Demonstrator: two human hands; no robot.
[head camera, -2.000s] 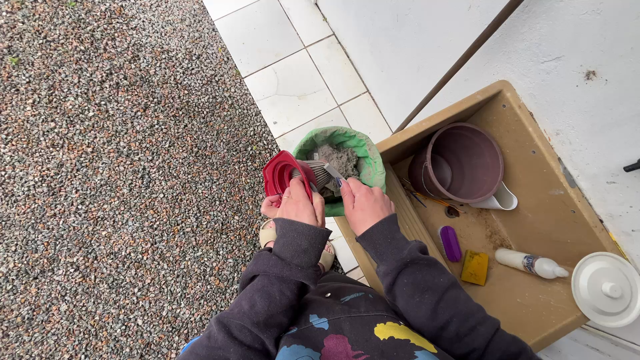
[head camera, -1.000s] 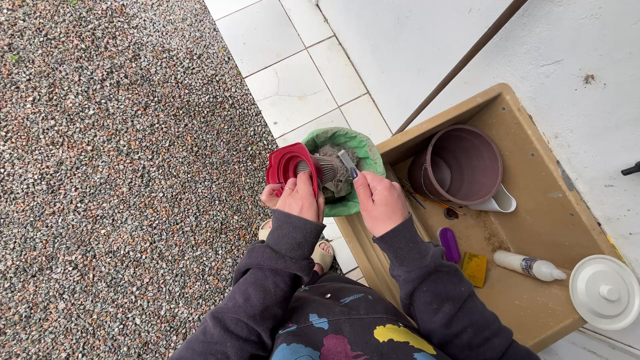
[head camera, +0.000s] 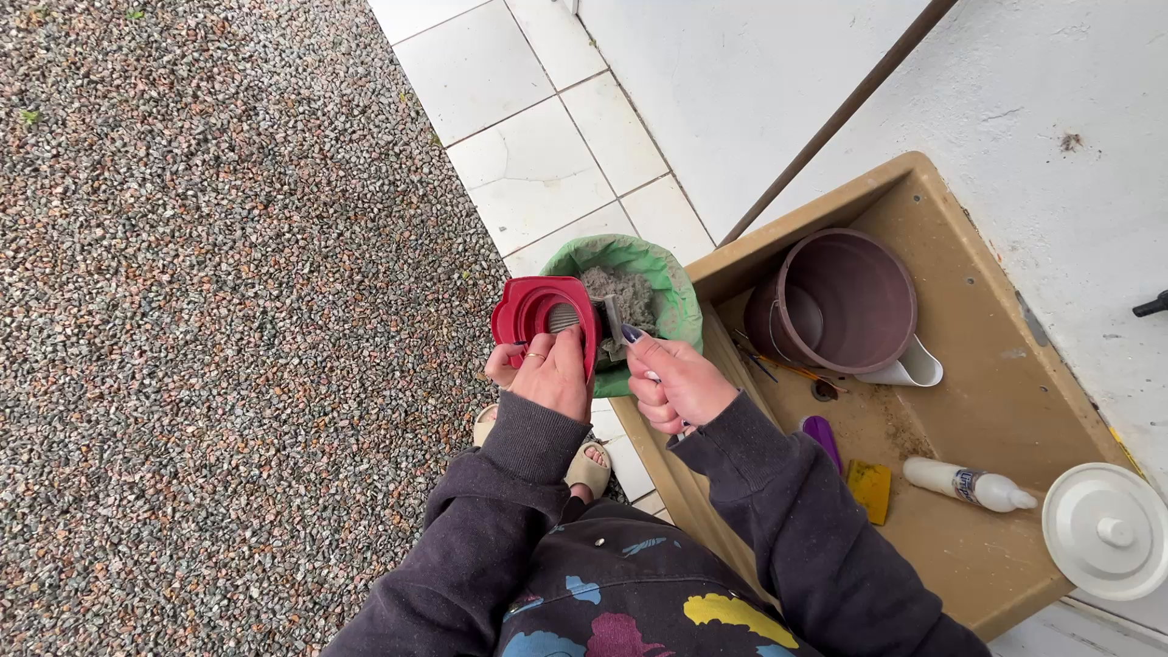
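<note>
My left hand (head camera: 554, 374) grips a red plastic vacuum filter holder (head camera: 546, 301) with a pleated part inside, over the left rim of a bin lined with a green bag (head camera: 677, 290). Grey dust and lint (head camera: 625, 290) fill the bin below. Closed around a handle, my right hand (head camera: 675, 383) holds a small brush or scraper (head camera: 613, 319) whose head is close to the right side of the red part. Whether the head touches it, I cannot tell. My right thumb lies along the tool.
Right of the bin stands a tan sink (head camera: 985, 383) holding a brown bucket (head camera: 844, 301), a white scoop (head camera: 908, 368), a purple brush (head camera: 823, 443), a yellow sponge (head camera: 869, 490) and a white bottle (head camera: 963, 484). A white lid (head camera: 1106, 531) lies on its corner. A pole (head camera: 830, 128) leans at the wall.
The red part has turned in my left hand, and less of its pleated side shows beyond the rim. My right hand has shifted slightly with the tool, which stays beside the red part.
</note>
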